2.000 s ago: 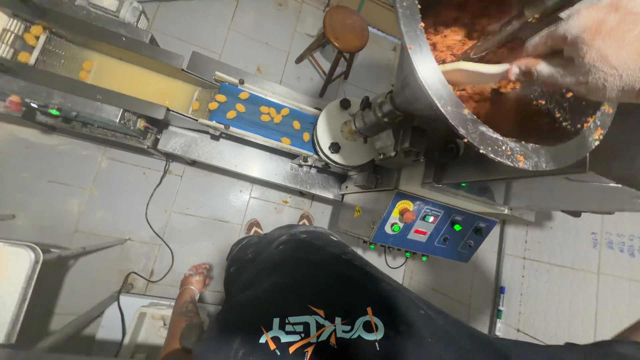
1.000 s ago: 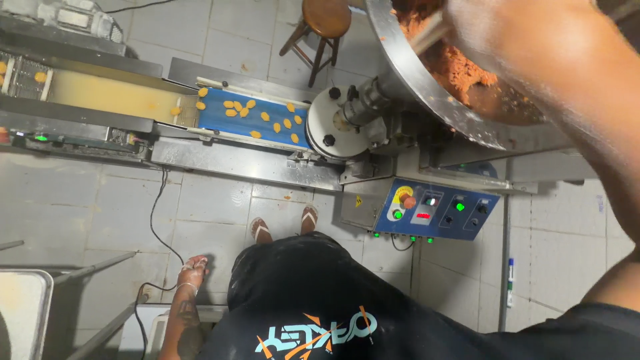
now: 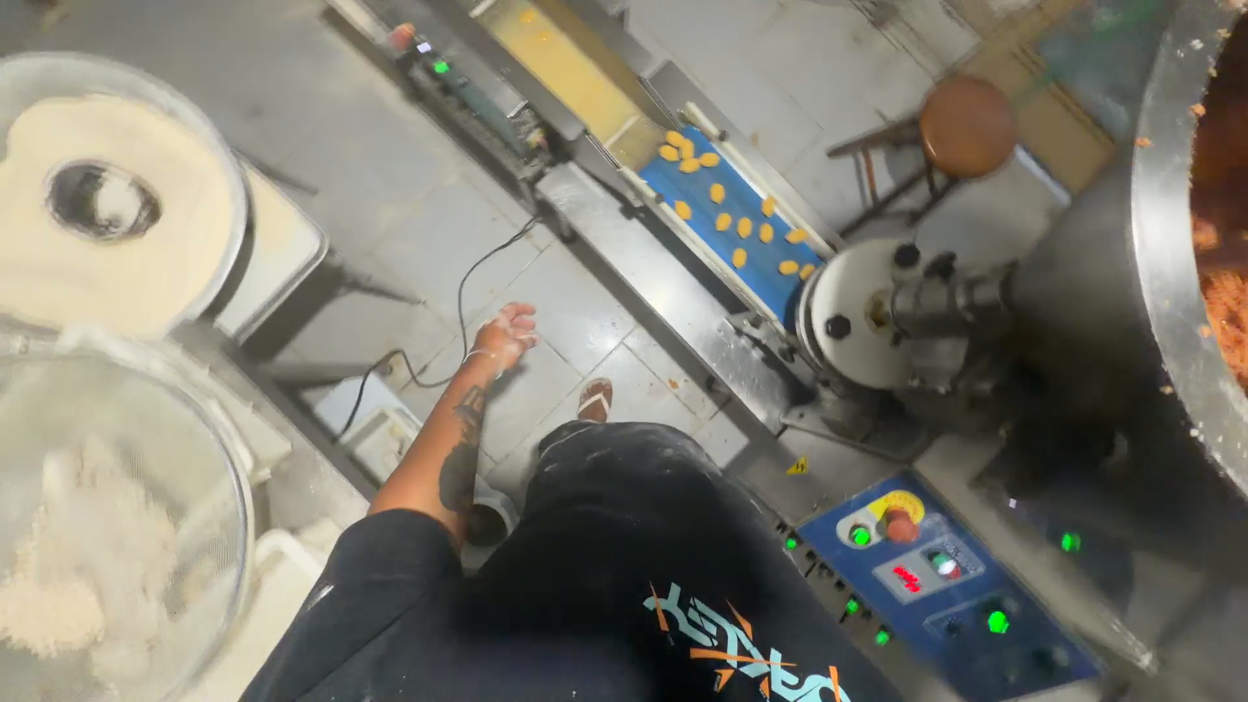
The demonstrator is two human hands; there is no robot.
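My left hand (image 3: 507, 336) hangs over the tiled floor, fingers apart, holding nothing, with a pale dusting on it. My right hand is out of view. Several small orange dough pieces (image 3: 744, 228) lie on the blue conveyor belt (image 3: 780, 288), which runs up to the round white head (image 3: 853, 317) of a forming machine. At the right edge stands a large steel hopper (image 3: 1160, 224) holding an orange shredded or minced filling (image 3: 1230, 317). Below the machine head is a blue control panel (image 3: 951, 585) with lit green buttons.
At the left are a round tub of pale powder (image 3: 127, 283) and a round mesh sieve (image 3: 234, 507) holding pale crumbs. A wooden stool (image 3: 967, 127) stands beyond the belt. A black cable (image 3: 463, 302) crosses the floor. A tray of yellowish liquid or batter (image 3: 575, 73) adjoins the belt.
My right hand, earlier over the hopper, has left the view. The view has swung toward the left, bringing in the powder tub and the sieve.
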